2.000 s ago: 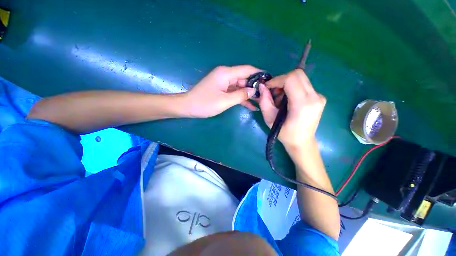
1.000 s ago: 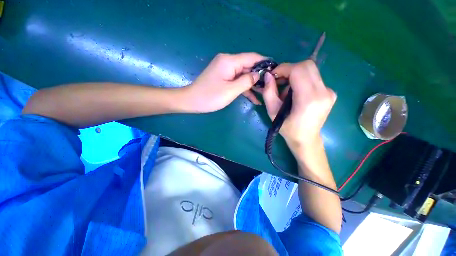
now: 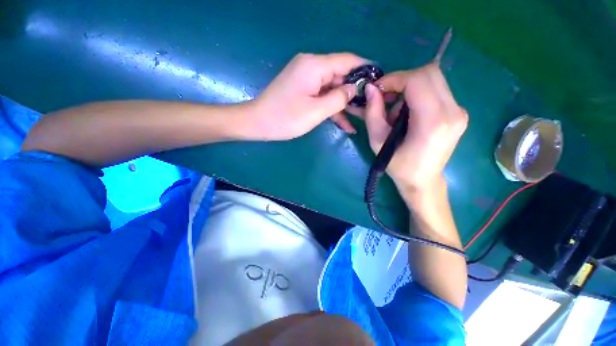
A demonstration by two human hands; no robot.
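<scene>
A small black round assembly point(image 3: 365, 76) with a silvery centre is pinched between the thumb and fingers of my left hand point(image 3: 297, 98). My right hand point(image 3: 425, 121) has its thumb and forefinger at the right rim of the assembly. The same hand holds the black soldering iron point(image 3: 388, 150) tucked against the palm. The iron's thin brownish tip point(image 3: 443, 46) sticks out beyond the knuckles, pointing up and away from the assembly. The fingertips hide part of the assembly's rim.
A pale tan roll point(image 3: 538, 150) with a shiny centre stands on the green bench point(image 3: 202, 152) to the right. A black box point(image 3: 555, 219) with a yellow label lies below it. A red wire point(image 3: 496, 211) and the iron's black cord point(image 3: 422, 242) run there. White cartons point(image 3: 513, 316) are at bottom right.
Both hands, with the assembly and the iron, have shifted a little up and to the right in the picture. The roll also appears further right. The grip looks much the same.
</scene>
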